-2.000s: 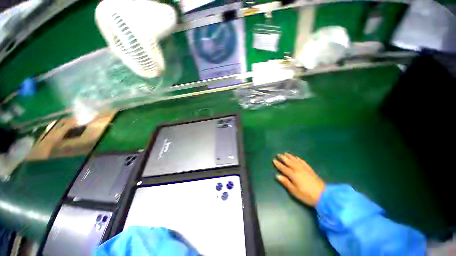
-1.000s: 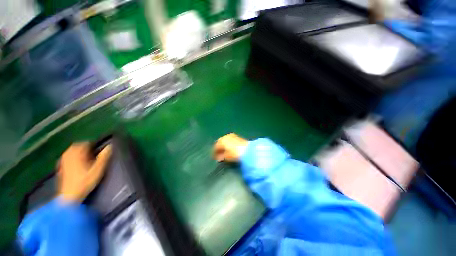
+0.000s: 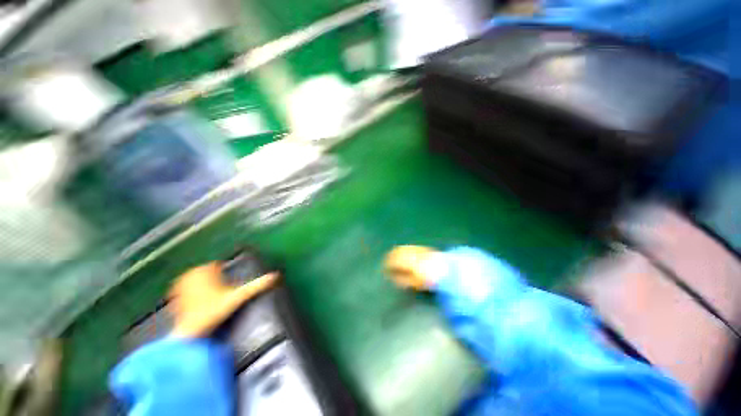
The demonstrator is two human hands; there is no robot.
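Note:
The frame is blurred. A black foam tray stands at the lower left with a grey tablet in its far pocket and a white-looking tablet in the near one. My left hand lies over the far part of the tray, thumb spread towards its right edge; whether it grips anything is unclear. My right hand is above the green mat, right of the tray, its fingers curled. Whether it holds anything cannot be seen.
Stacked black foam trays stand at the back right. Pinkish sheets lie low at the right. A crumpled clear bag is by the rail, with a white bag on it. Another person's blue sleeve shows behind the stack.
The view has swung right since the oldest frame, bringing in the stack and pinkish sheets. My left hand came onto the tray's far part. My right hand's fingers, spread before, are now curled.

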